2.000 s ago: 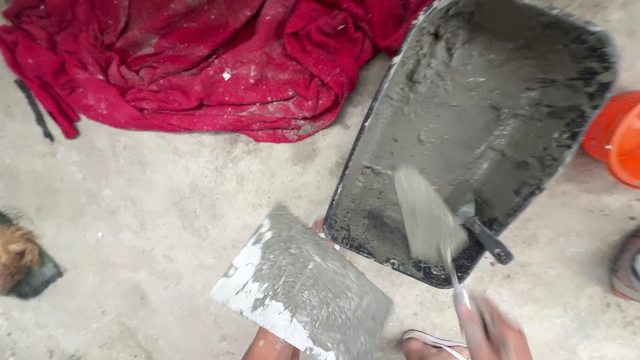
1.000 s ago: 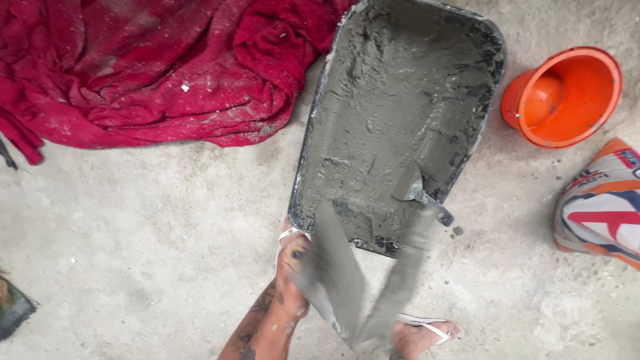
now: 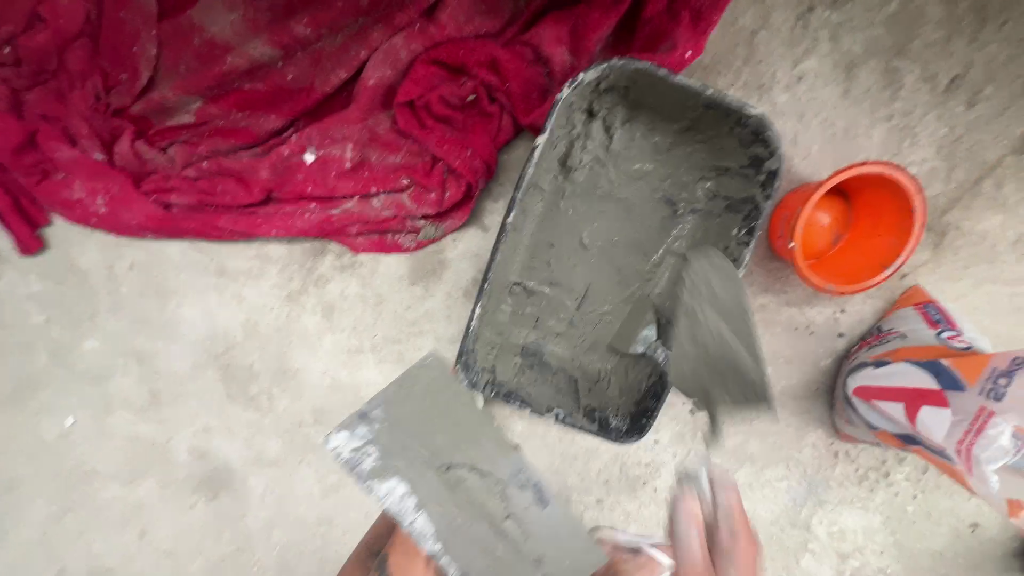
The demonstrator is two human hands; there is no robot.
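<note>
A mortar-coated flat board, likely a plasterer's hawk (image 3: 472,472), lies over my left hand (image 3: 404,552), which holds it from below; most of that hand is hidden. My right hand (image 3: 712,520) grips the handle of a pointed trowel (image 3: 716,336), blurred by motion, its grey-coated blade over the right edge of a black plastic tub (image 3: 506,232). Grey wet mortar (image 3: 608,232) spreads across the tub's inside. A small putty knife or scraper (image 3: 644,340) rests in the tub's lower right part, partly covered by the trowel blade.
A dusty red cloth (image 3: 264,144) lies on the concrete floor (image 3: 200,384) at upper left, close to the tub. Right of the tub is an orange plastic bucket (image 3: 860,228); below it a printed plastic bag (image 3: 920,400). A sandalled foot (image 3: 632,552) shows near my right hand.
A second ago the hawk and trowel were close together below the tub; they are now apart, the hawk lower left and the trowel over the tub's right edge.
</note>
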